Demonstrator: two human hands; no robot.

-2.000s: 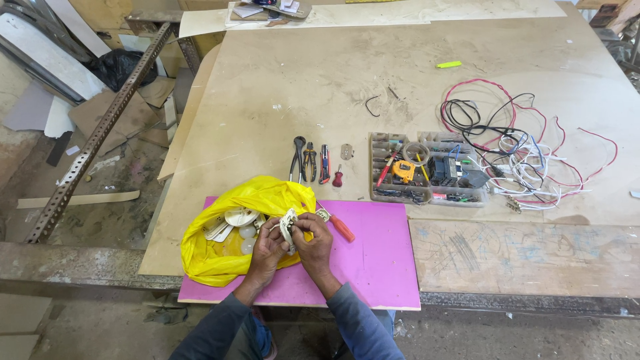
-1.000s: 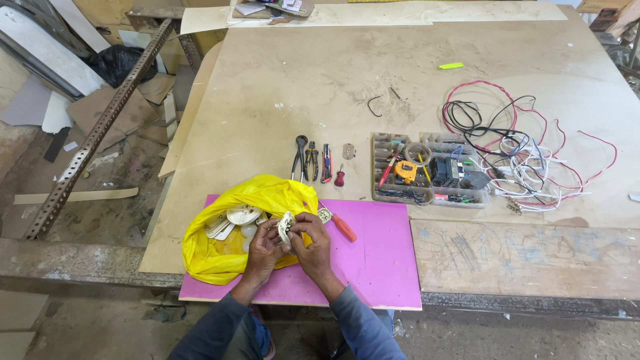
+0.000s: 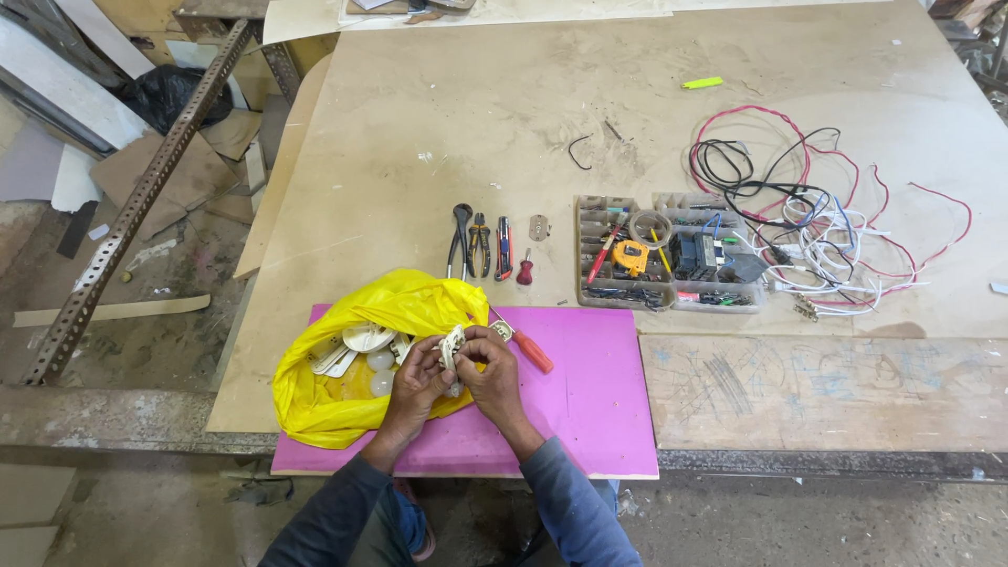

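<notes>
Between both hands is a small white plastic fitting (image 3: 450, 346), held over the right edge of an open yellow plastic bag (image 3: 315, 409). My left hand (image 3: 419, 386) grips its left side, and my right hand (image 3: 492, 374) has its fingers on the right side. Inside the bag lie a round white plastic piece (image 3: 368, 337), translucent round pieces (image 3: 381, 383) and flat white parts. A screwdriver with a red handle (image 3: 533, 352) rests on the pink board (image 3: 583, 394), just right of my right hand. Another white fitting (image 3: 502, 328) lies partly behind that hand.
Beyond the board lie pincers (image 3: 460, 236), pliers (image 3: 479, 244), a utility knife (image 3: 504, 248), a short screwdriver (image 3: 525, 270) and a metal plate (image 3: 539, 227). A compartment organizer (image 3: 626, 295) with a yellow tape measure (image 3: 630, 257) stands right of them, beside tangled wires (image 3: 835, 236).
</notes>
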